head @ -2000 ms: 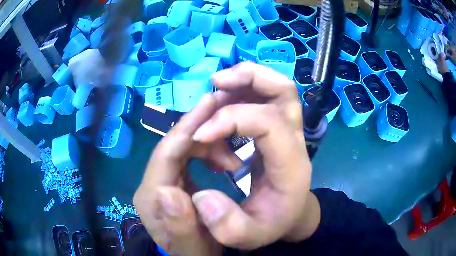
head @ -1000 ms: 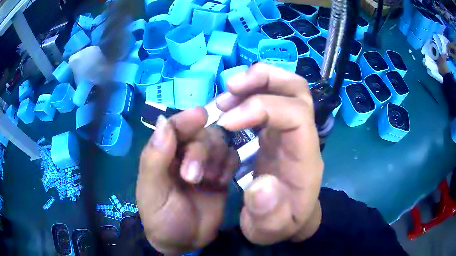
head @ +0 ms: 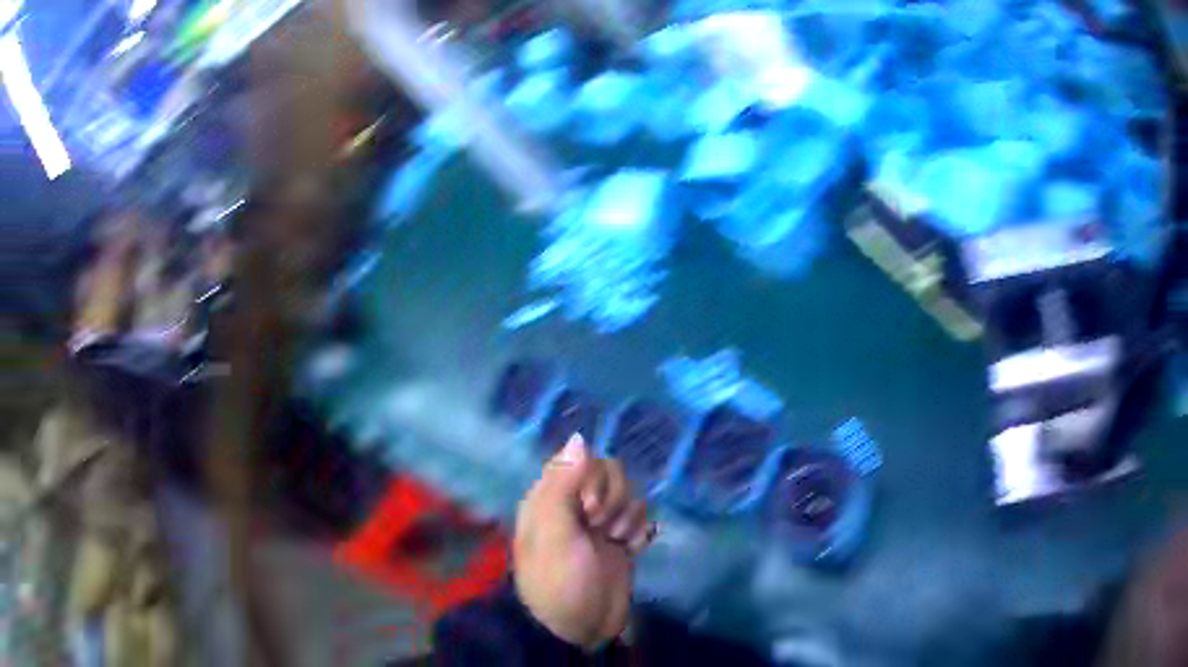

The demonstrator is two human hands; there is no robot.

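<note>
The view is strongly blurred. My left hand [head: 580, 541] is at the bottom centre, fingers curled in, with one digit pointing up; nothing shows in it. It is just in front of a row of several speaker units [head: 723, 456] with black round faces and blue rims, overlapping the row's near edge; I cannot tell if it touches them. A blurred skin-toned patch at the bottom right edge appears to be part of my right hand [head: 1153, 612]; its fingers cannot be made out.
Blue housings [head: 782, 196] are piled at the back. Small blue strips [head: 606, 248] are heaped left of centre, with more [head: 717, 381] behind the row. A silver-white and black screw feeder [head: 1055, 365] stands at right, a long flat piece [head: 912, 261] beside it. A red stool [head: 424, 541] is at lower left.
The view has swung left, bringing the speaker row and red stool nearer the centre. My hands, close together before, are now far apart, the left low by the row and the right nearly out of view.
</note>
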